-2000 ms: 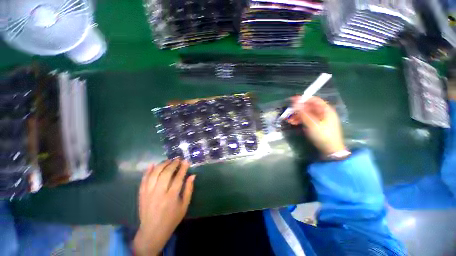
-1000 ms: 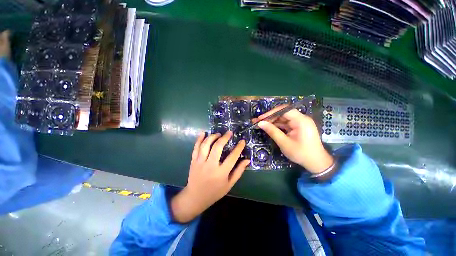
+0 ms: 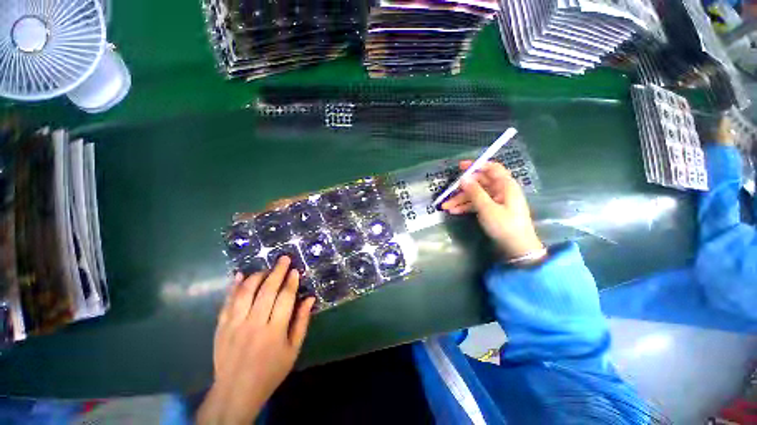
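Note:
A glossy blister tray [image 3: 349, 241] with round black parts in its cells lies tilted on the green mat. My left hand [image 3: 259, 328] rests on its lower left corner, fingers spread and flat. My right hand [image 3: 496, 207] holds the tweezers [image 3: 490, 155], which look white in the glare. Their tip points down at the liner sheet [image 3: 421, 192], right of the tray. The sheet bears rows of tiny black marks. Whether the tips hold a piece is too small to tell.
Dark strips with a fine grid [image 3: 390, 116] lie behind the tray. Tray stacks stand behind [image 3: 286, 37], at rear right [image 3: 573, 33] and far left [image 3: 41, 232]. A white fan [image 3: 54, 50] is rear left. A pale tray stack [image 3: 668, 137] and another person's blue sleeve [image 3: 726, 216] are at right.
The view has swung left. My right hand and the tweezers have moved from over the tray to the liner sheet. My left hand now lies at the tray's lower left corner.

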